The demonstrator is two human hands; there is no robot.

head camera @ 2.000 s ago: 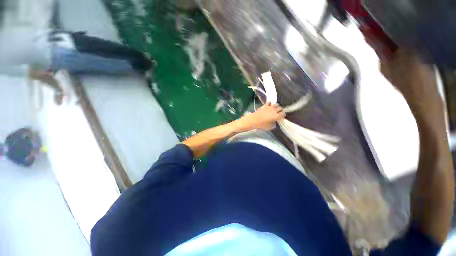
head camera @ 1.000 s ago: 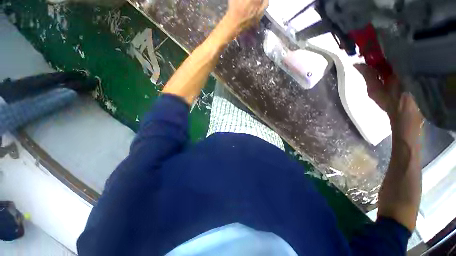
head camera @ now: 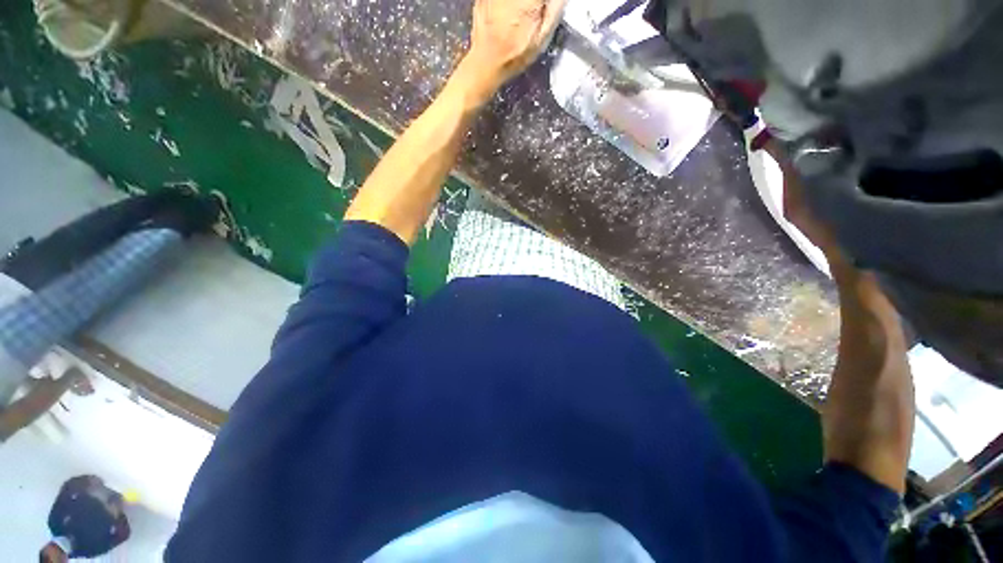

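Observation:
The cutting machine's dark grey motor body (head camera: 880, 99) fills the upper right. Its red handle (head camera: 741, 99) shows only in part. My right hand (head camera: 794, 181) is at the handle, mostly hidden behind the motor, fingers out of sight. The silver base plate (head camera: 649, 130) lies on the dark table, its rounded end towards me. The white fabric lay (head camera: 614, 22) shows beyond the base plate, and a strip of its edge shows below the motor. My left hand (head camera: 515, 31) is at the top edge beside the lay, left of the base plate; what its fingers do is unclear.
The brown table (head camera: 594, 203) is speckled with lint. The green floor (head camera: 248, 154) carries white scraps. A pale round tub (head camera: 83, 28) is at the upper left. Another person's sleeve (head camera: 88, 280) and a dark-haired head (head camera: 88, 517) show at the left by pale tables.
The bunch of white strips my left hand held two seconds ago is out of view. That hand moved up to the lay. The motor now covers more of the right side and my right hand.

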